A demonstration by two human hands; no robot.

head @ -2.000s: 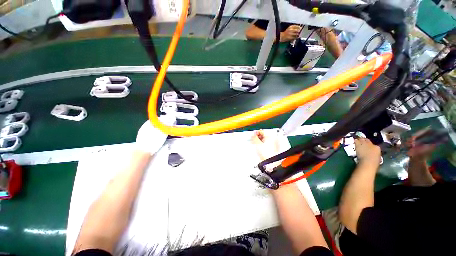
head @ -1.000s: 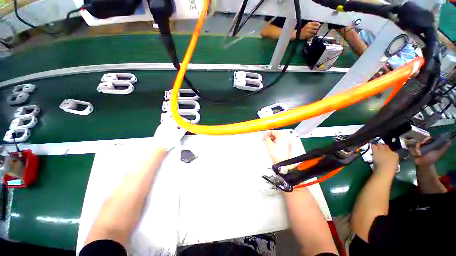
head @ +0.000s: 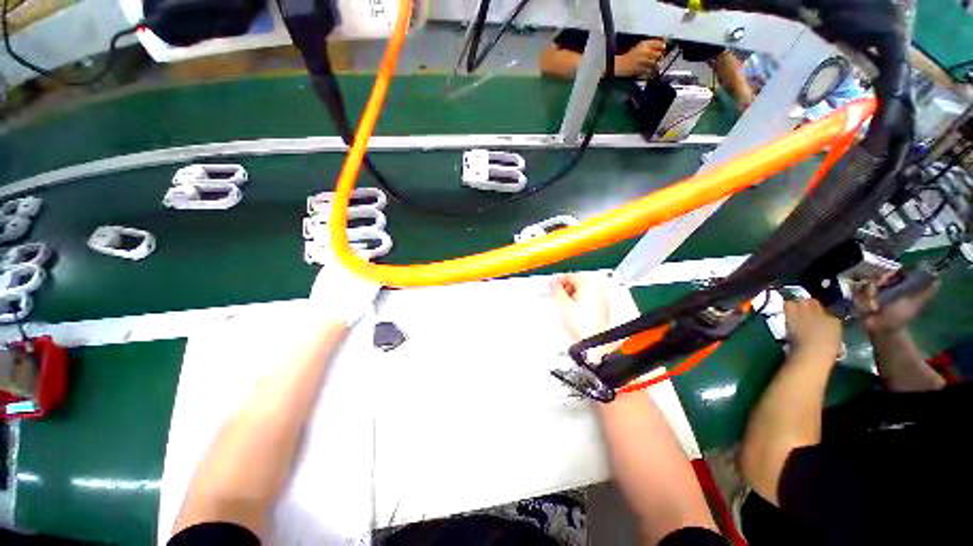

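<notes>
My left hand, in a white glove, is at the far edge of the white sheet, just below a group of light oval housings on the belt. The orange hose partly covers the hand; its grip is unclear. My bare right hand is at the sheet's far right edge with fingers curled; whether it holds anything cannot be told. The black and orange screwdriver hangs over my right wrist. A small dark part lies on the sheet, right of my left forearm.
The orange hose arcs across the view. More housings lie on the green belt. A red bin stands at left. A grey upright rises at right. Another worker's arms are at right; more hands show beyond the belt.
The housings have moved left along the belt relative to the sheet, and one now shows behind the hose. The camera view has shifted slightly. My hands have stayed in nearly the same places.
</notes>
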